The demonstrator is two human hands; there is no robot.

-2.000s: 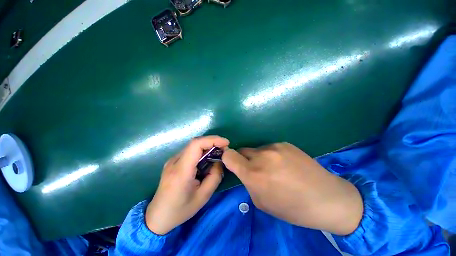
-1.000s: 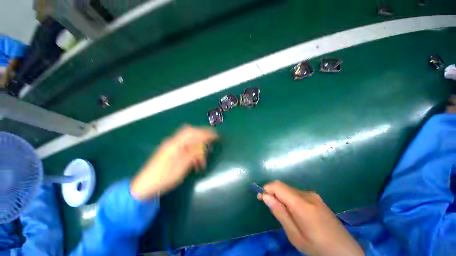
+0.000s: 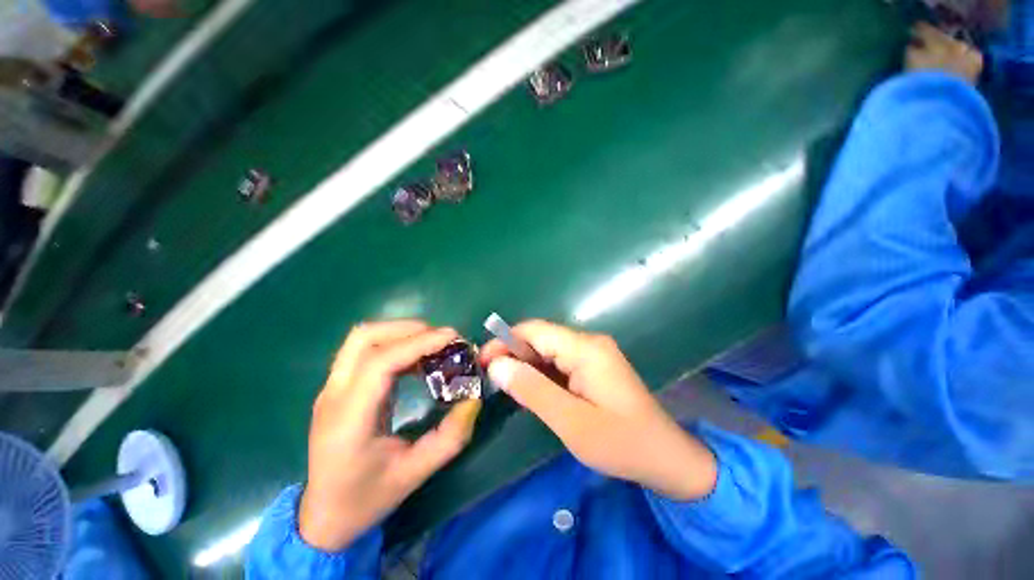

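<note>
My left hand holds an open watch case between thumb and fingers, its dark inside and shiny rim facing up. A yellow-tan finger cot shows on the left thumb. My right hand is just right of the case and grips slim grey tweezers, whose flat end sticks out above the fingers. The tweezers' tips are hidden by the hand. Two unfinished watch units lie together on the green worktop, and two more lie farther up beside the rail.
A white rail runs diagonally between worktop and dark green conveyor belt, which carries a watch unit and small pieces. A desk fan with a white disc base stands at left. A neighbouring worker's blue sleeve is at right.
My left hand has come back towards my right hand, now clearly holding a watch case. The near cluster on the worktop shows two units instead of three. The view has shifted and turned.
</note>
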